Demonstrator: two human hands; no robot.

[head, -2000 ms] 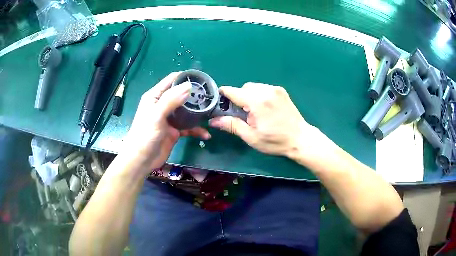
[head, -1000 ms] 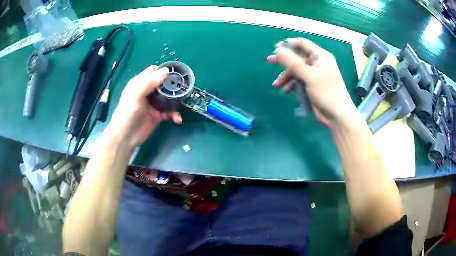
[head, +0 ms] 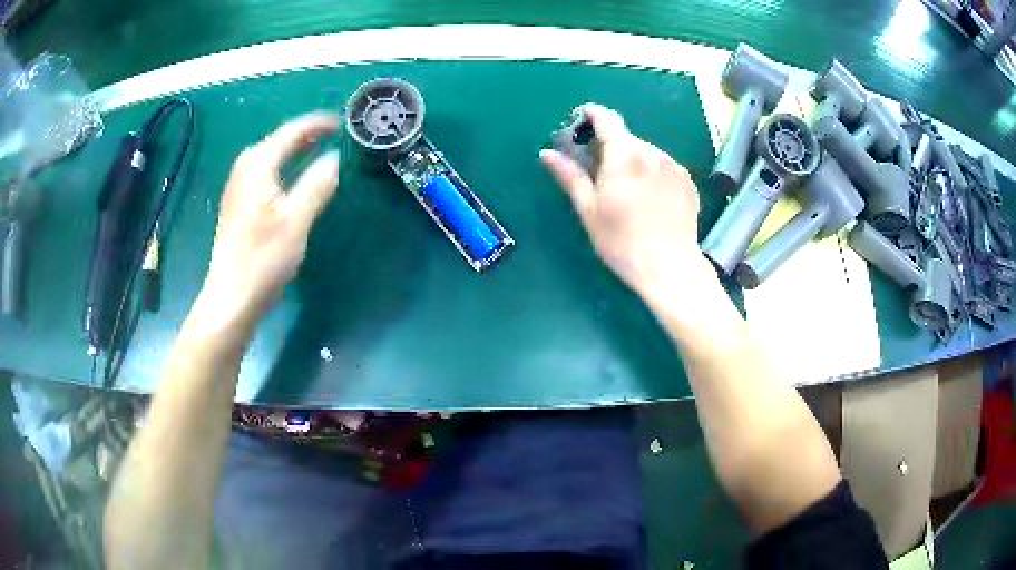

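A grey handheld fan unit lies on the green bench with its handle open. A blue battery cell and a small circuit board show in the handle. My left hand is left of the fan head, fingers apart, not touching it, and slightly blurred. My right hand is to the right of the unit and holds a grey handle shell; most of the shell is hidden by the hand.
A black electric screwdriver and a hand screwdriver lie at left, near a bag of screws and another grey unit. A unit stack with dark parts lies at right on pale paper.
The fan unit was in both hands, then opened, and now lies on the bench. My left hand has let go and moved left. My right hand has moved away from the unit with the shell.
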